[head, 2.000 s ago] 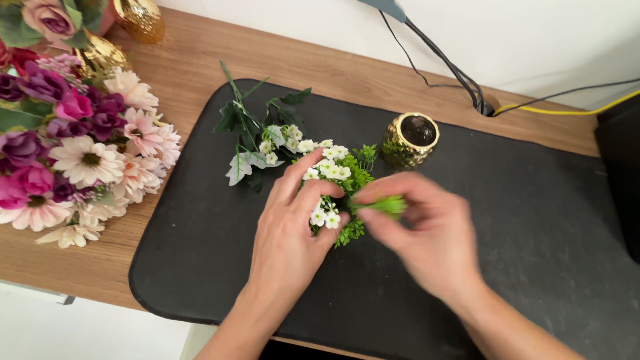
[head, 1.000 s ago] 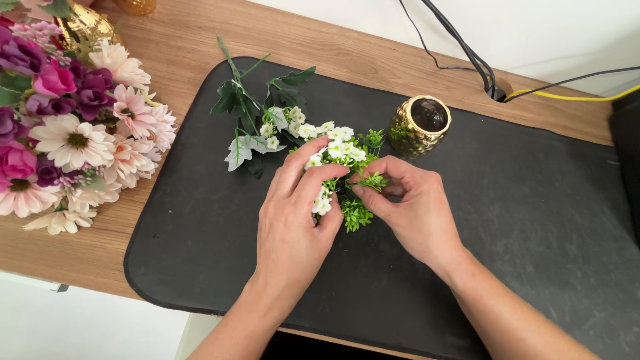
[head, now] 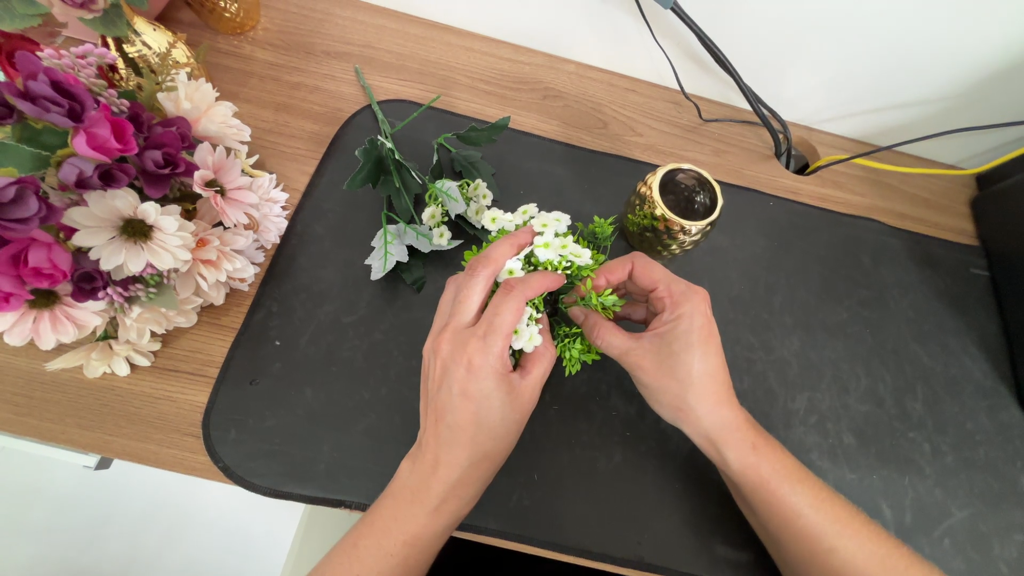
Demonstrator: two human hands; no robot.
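Over a black desk mat [head: 344,384], my left hand [head: 488,344] holds a small arrangement of white artificial flowers [head: 552,240] and green foliage, its fingers curled round the left side. What the arrangement stands in is hidden. On its right side, my right hand [head: 664,336] pinches a green artificial sprig [head: 600,301] between thumb and fingers. Just beyond, at the upper right, stands a gold dimpled pot [head: 660,228] with a dark inside. A loose artificial stem with dark green leaves [head: 392,176] and small white blossoms lies to the upper left of my left hand.
Purple, pink and cream artificial flowers [head: 128,232] fill the left side of the wooden desk [head: 512,76]. Gold vessels stand behind them. Black cables [head: 740,88] and a yellow cable [head: 904,166] run through a hole at the back. A black object [head: 1004,264] is at the right edge.
Two seconds ago my right hand, blurred, held a bright green piece slightly clear of the arrangement; now its fingertips are in against the foliage. My left hand keeps its hold.
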